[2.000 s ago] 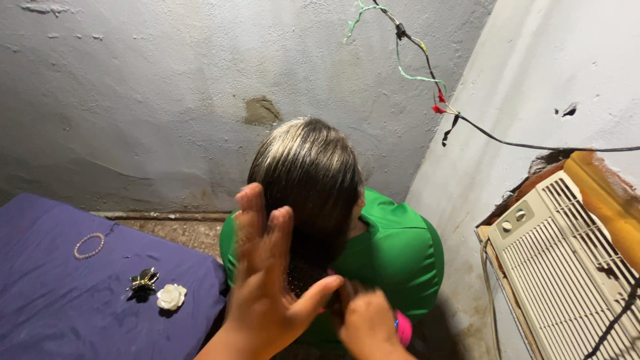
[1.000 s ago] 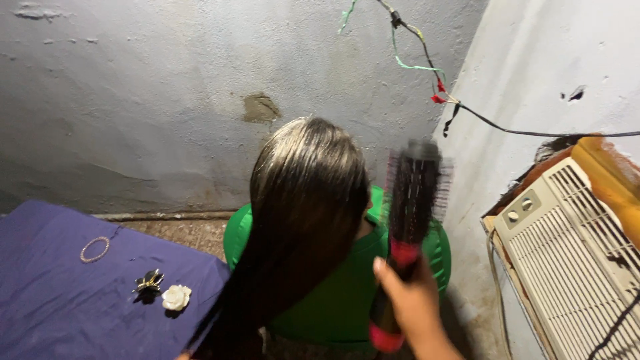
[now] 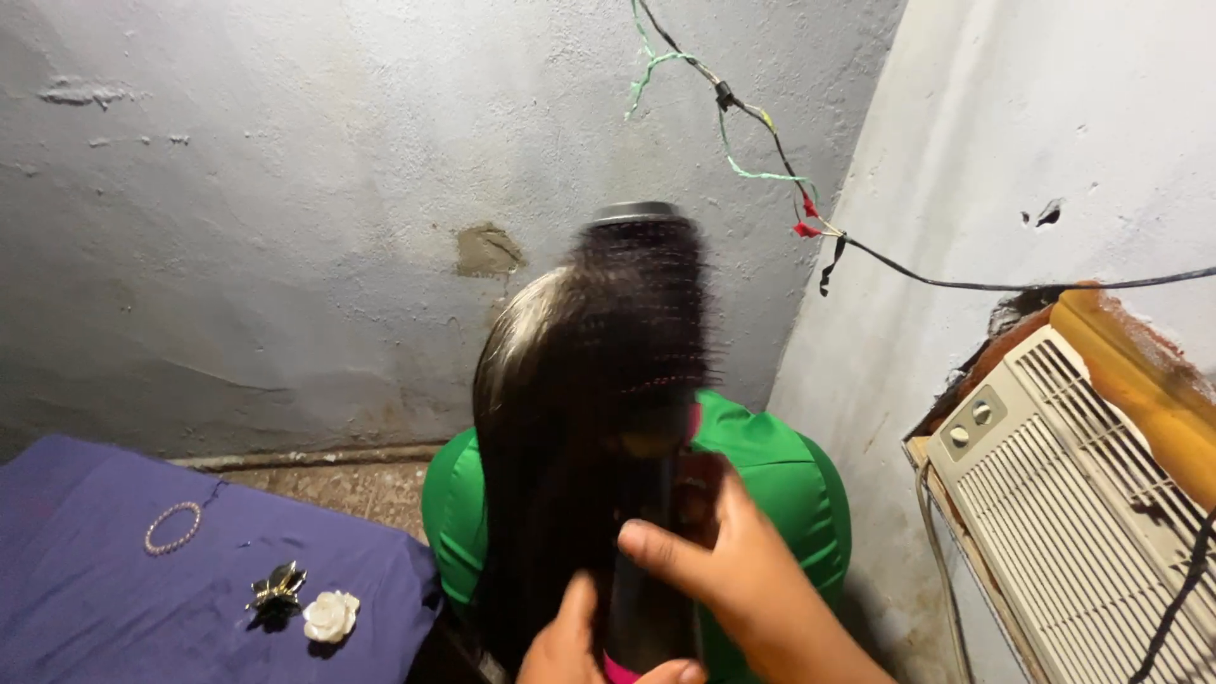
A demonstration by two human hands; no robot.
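Observation:
A person with long dark hair (image 3: 532, 380) and a green top (image 3: 779, 465) is in front of me, seen from behind and above. A black hot-air hairbrush (image 3: 655, 313) with a pink handle end stands upright, its blurred bristles against the right side of the hair. My right hand (image 3: 731, 560) is closed round its handle. Low in the view, my left hand (image 3: 570, 636) is at the lower part of the same handle, fingers partly hidden; its exact hold is unclear.
At left, a purple cloth-covered surface (image 3: 85, 513) holds a beaded bracelet (image 3: 173, 528), a dark claw clip (image 3: 276, 591) and a white flower-shaped ornament (image 3: 332, 617). A window air conditioner (image 3: 1073, 494) sits at right. An electrical cable (image 3: 950, 282) crosses the walls.
The brush has moved left, from beside the head onto the hair. My left hand, mostly out of view a second ago at the hair ends, has come to the brush handle.

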